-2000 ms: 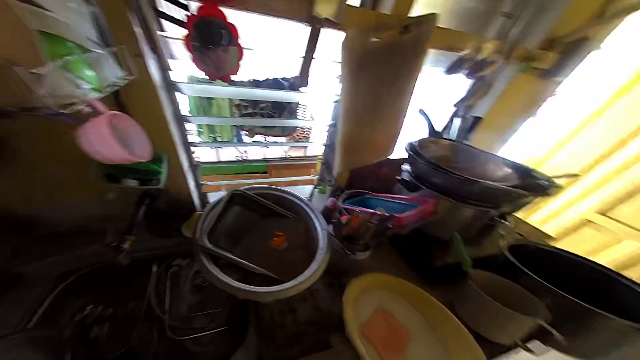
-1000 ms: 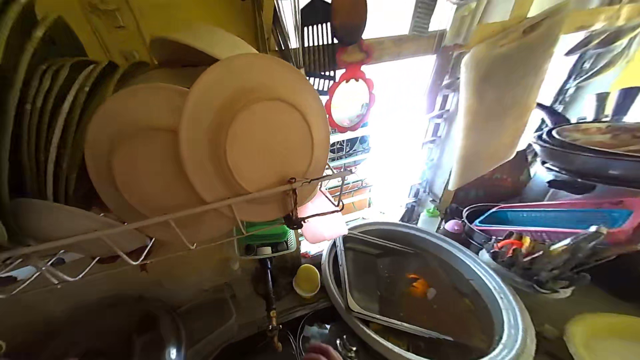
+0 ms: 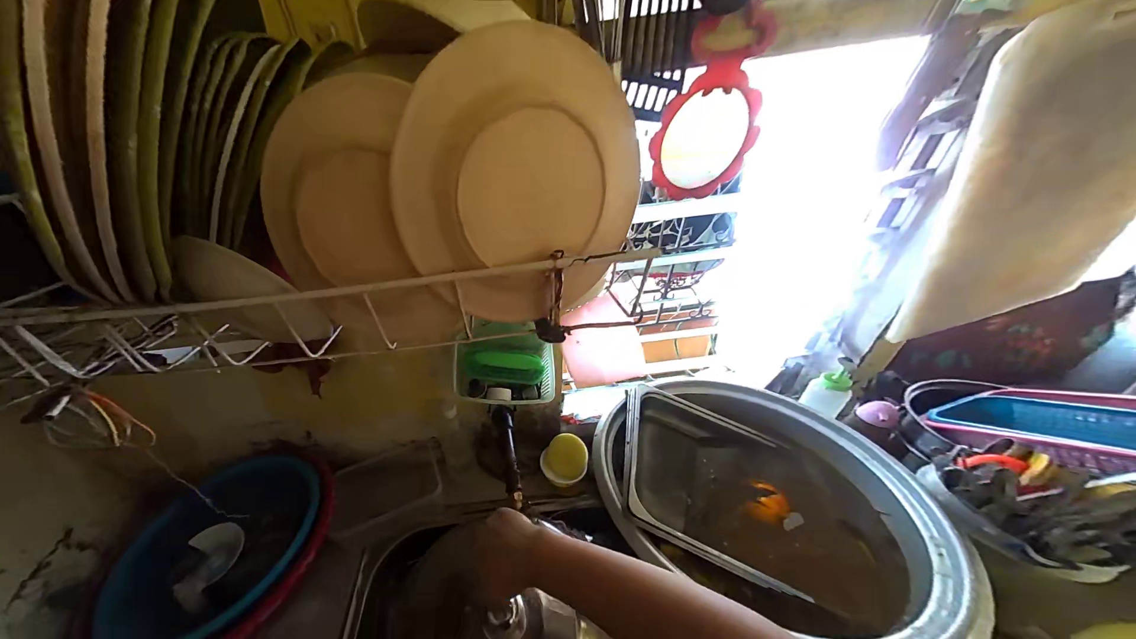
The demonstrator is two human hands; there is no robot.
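My right hand (image 3: 510, 555) reaches in from the lower right over the dark sink (image 3: 404, 568). It is just below the black pipe of a water tap (image 3: 506, 444); its fingers are in shadow, so whether they grip anything cannot be seen. Under the forearm is shiny metalware (image 3: 537, 617), partly covered. A large metal basin (image 3: 932, 532) of murky water stands right of the arm, with a clear rectangular container (image 3: 692, 470) tilted in it and a small orange thing (image 3: 768, 503) inside. A yellow round item (image 3: 565, 459) sits beside the tap. My left hand is out of view.
A white wire rack (image 3: 355, 293) holding plates (image 3: 532, 186) overhangs the left side. Below it sit a blue tub (image 3: 306, 524) and a green soap basket (image 3: 506, 364). At right are a container of cutlery (image 3: 1003, 524), a pink-rimmed blue tray (image 3: 1047, 417) and a hanging board (image 3: 1021, 177).
My right hand and forearm now extend to below the tap; one second ago only a bit of a hand showed at the bottom edge. The view has swung left since two seconds ago.
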